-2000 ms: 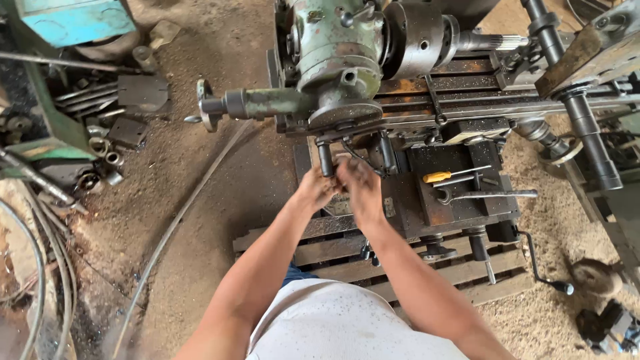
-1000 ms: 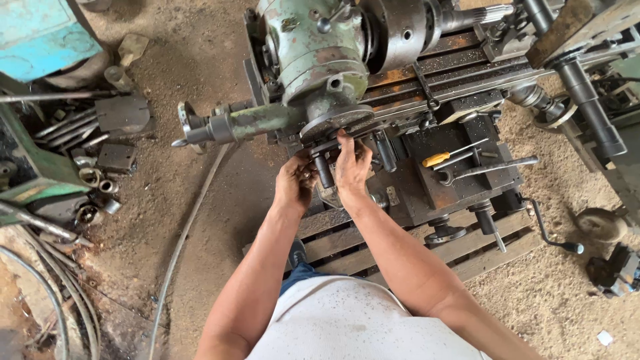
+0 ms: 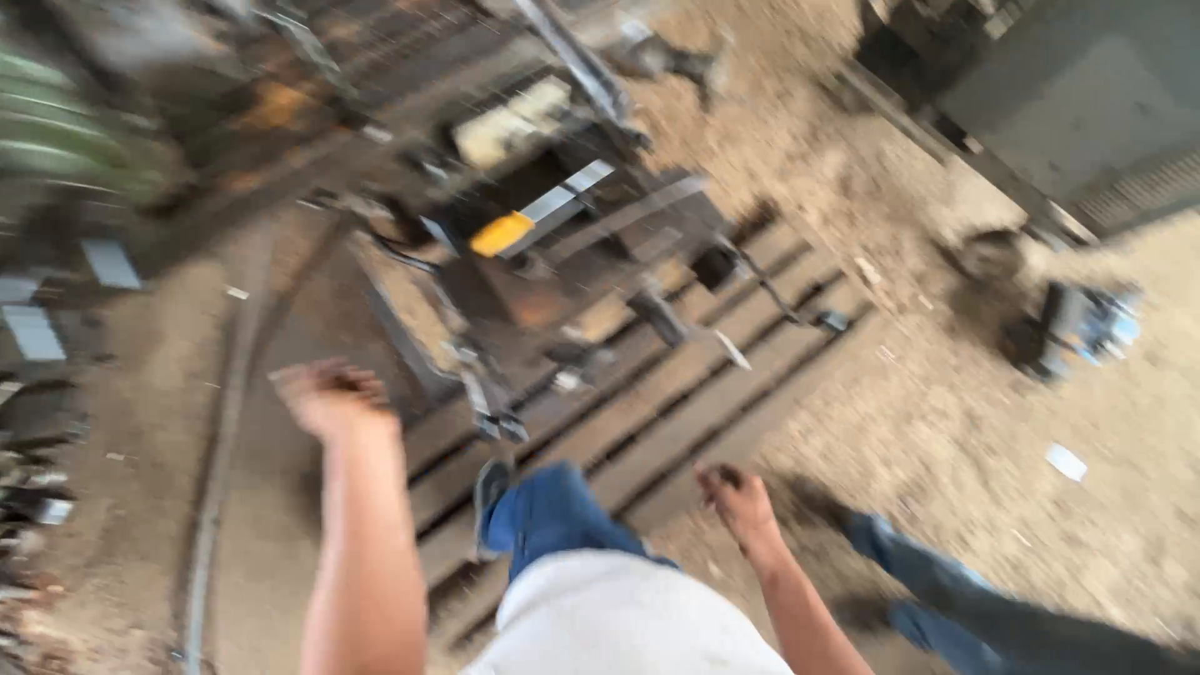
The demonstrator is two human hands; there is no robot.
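The head view is blurred. My left hand (image 3: 336,392) hangs over the dirt floor at the left of the machine, its fingers partly curled; no object shows in it. Low at the right, beside the wooden pallet (image 3: 647,427), is my right hand (image 3: 736,502), also with nothing visible in it. Ahead, on the machine's dark metal plate (image 3: 534,291), lie a yellow-handled screwdriver (image 3: 503,233) and a long metal bar or wrench (image 3: 628,216). A crank handle (image 3: 778,295) sticks out at the plate's right.
Another person's legs in blue trousers (image 3: 975,600) are at the lower right. A grey cabinet (image 3: 1078,103) stands at the upper right. Part of the green machine (image 3: 75,131) is at the upper left. A long rod or hose (image 3: 220,469) lies along the floor at the left.
Both hands have come away from the part under the green machine head and moved apart. The view has swung to the right. Another person's legs now show.
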